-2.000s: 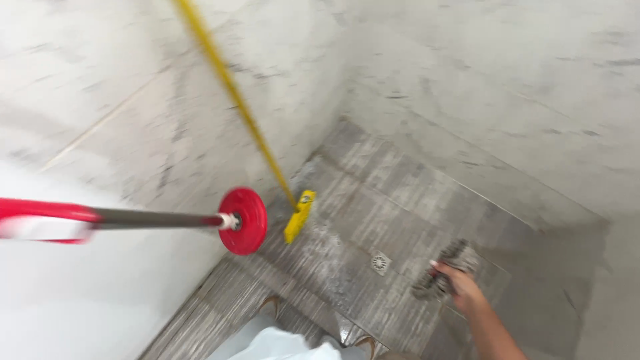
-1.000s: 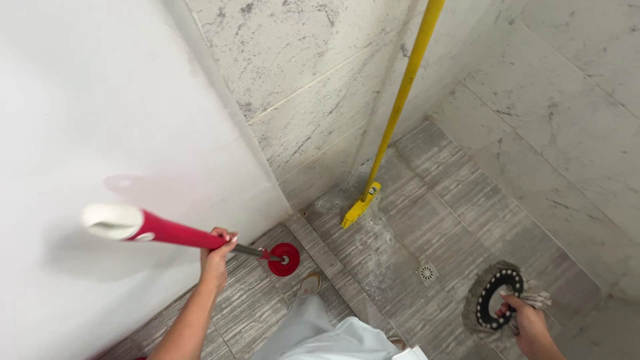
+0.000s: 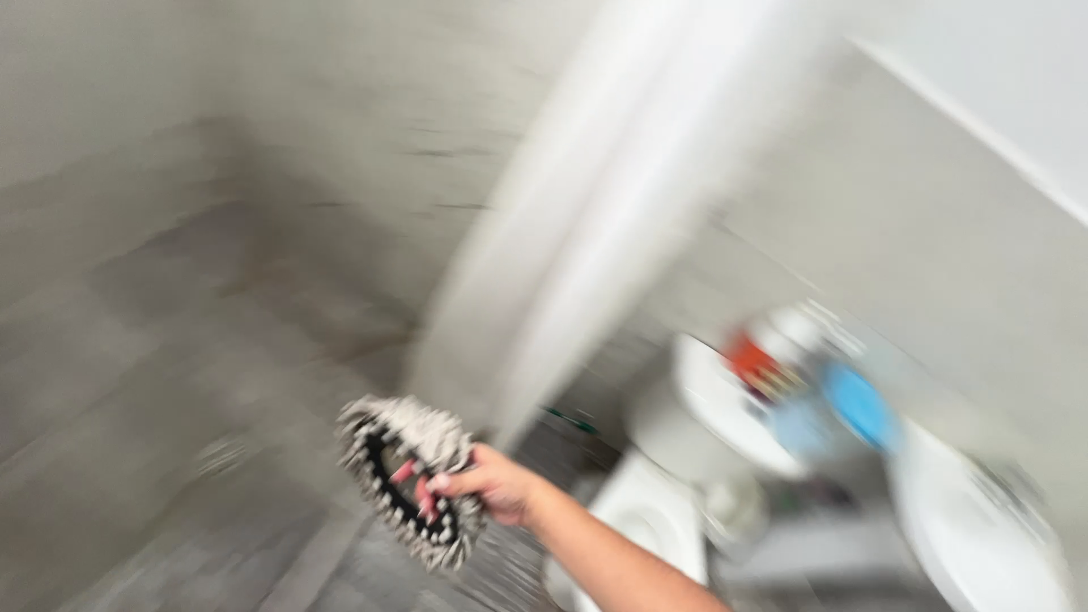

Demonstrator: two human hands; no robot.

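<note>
My right hand (image 3: 497, 489) grips a round mop head (image 3: 408, 484) at its edge, low in the middle of the head view. The mop head has grey-white string fringe around a black ring dotted with white tufts, and its open centre faces partly toward me. It is held above the grey tiled floor. My left hand is outside the view, as is the red-and-grey mop handle. The picture is strongly blurred by motion.
A white shower curtain (image 3: 586, 229) hangs behind the mop head. To the right are a toilet (image 3: 654, 518), with containers on its tank, and a white sink (image 3: 977, 518). A floor drain (image 3: 221, 456) shows at lower left.
The view has swung to the right, bringing in the curtain, toilet and sink. My left hand, the red mop handle and the yellow pole have left the view. My right hand still holds the mop head.
</note>
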